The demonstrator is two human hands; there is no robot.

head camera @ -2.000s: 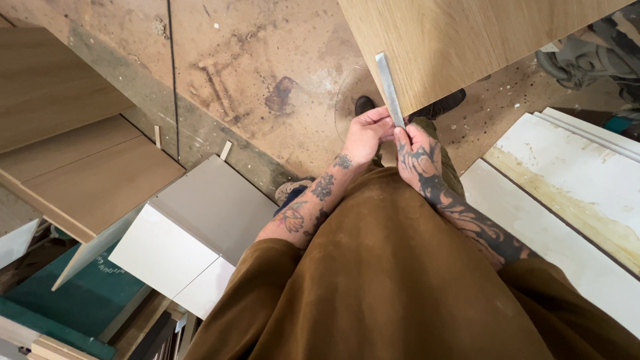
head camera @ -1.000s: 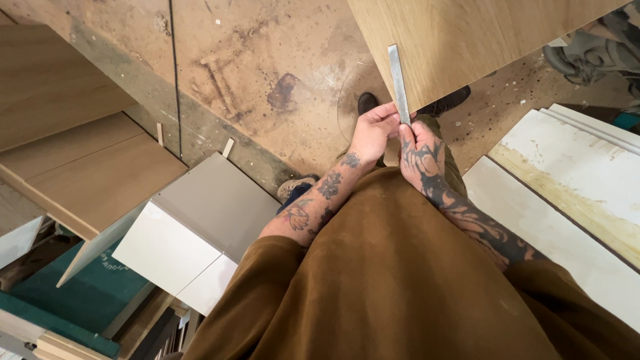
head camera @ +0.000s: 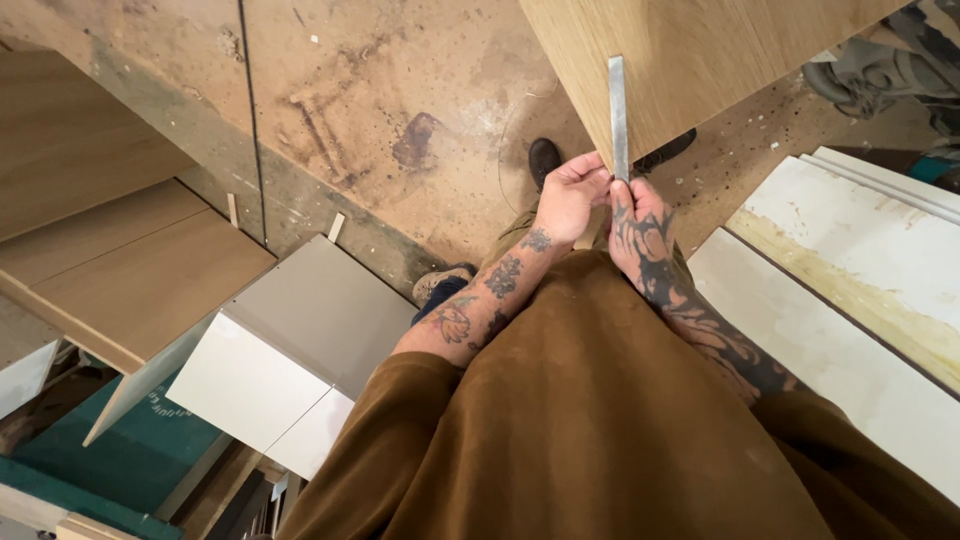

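Observation:
A flat grey metal strip (head camera: 618, 112), perhaps a file, lies lengthwise over the corner of a wood-grained panel (head camera: 697, 60). My right hand (head camera: 641, 225) holds the lower end of the strip, with the thumb along it. The fingertips of my left hand (head camera: 574, 199) meet at the panel's near corner, beside the strip's lower end. Whether they pinch the panel or the strip is unclear. What supports the panel is out of view.
Stained white boards (head camera: 817, 315) are stacked at right. At left stand a grey-and-white cabinet (head camera: 322, 315) and brown panels (head camera: 142, 277) above a green surface (head camera: 127, 442). A dark cable (head camera: 255, 135) crosses the floor. A beige shoe (head camera: 439, 281) shows beside the cabinet.
The metal strip has swung from leaning left to nearly straight up in the view, its far end moving right, inward from the panel's left edge. Both hands remain by the corner.

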